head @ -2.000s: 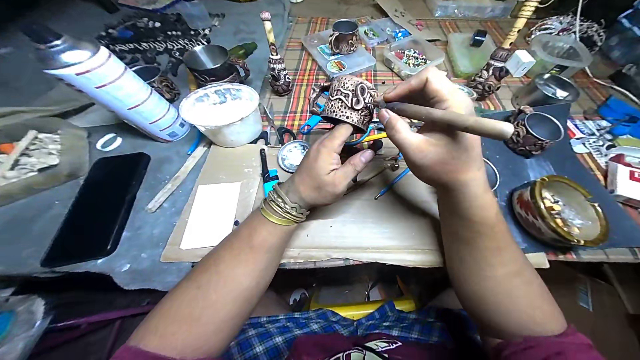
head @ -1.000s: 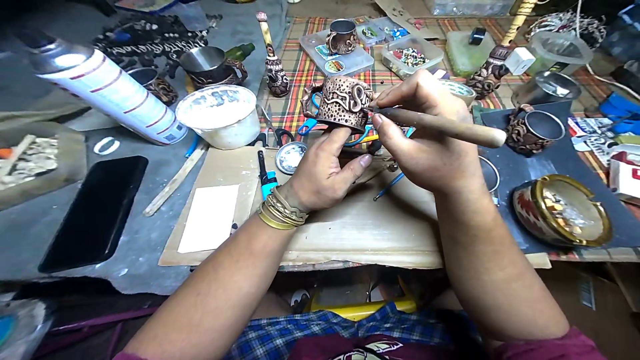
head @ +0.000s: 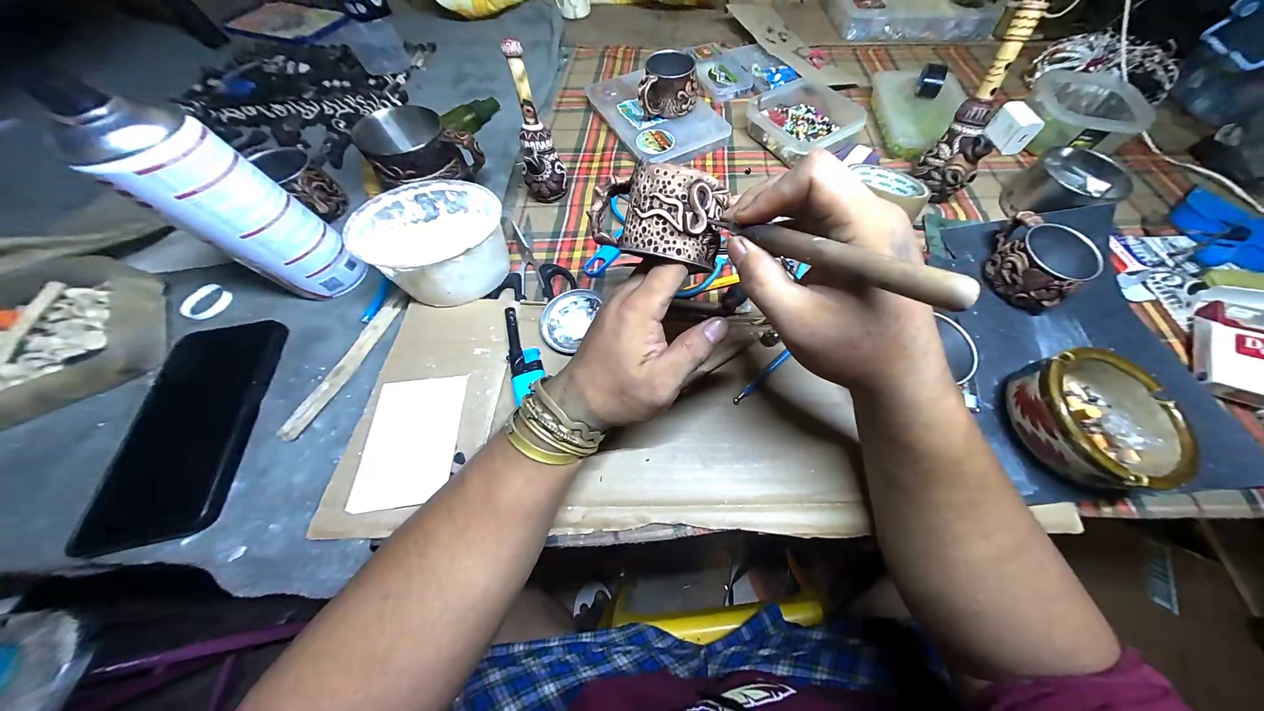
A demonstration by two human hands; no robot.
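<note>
A mug with carved, dotted relief (head: 667, 212) is tilted over the cardboard, its handle to the left. My left hand (head: 637, 346) supports it from below, with the fingers partly hidden at its rim. In my right hand (head: 839, 267) is a thick-handled tool (head: 869, 265), its thin tip against the raised curl on the mug's right side. A thin blue ball-tipped tool (head: 762, 377) lies on the cardboard (head: 711, 479) beneath my hands. Left of my left hand are a blue lighter (head: 525, 373) and a small round tin (head: 571, 321).
At the left stand a white plastic tub (head: 439, 272), a leaning spray can (head: 222, 202) and a black phone (head: 180, 434). At the right are another carved mug (head: 1037, 272) and an ashtray with cigarette butts (head: 1052, 420). Bead boxes (head: 805, 123) sit behind the held mug.
The held mug has turned and tilted in my left hand, and its handle now shows at the left. The tool in my right hand has changed its angle slightly and stays at the mug.
</note>
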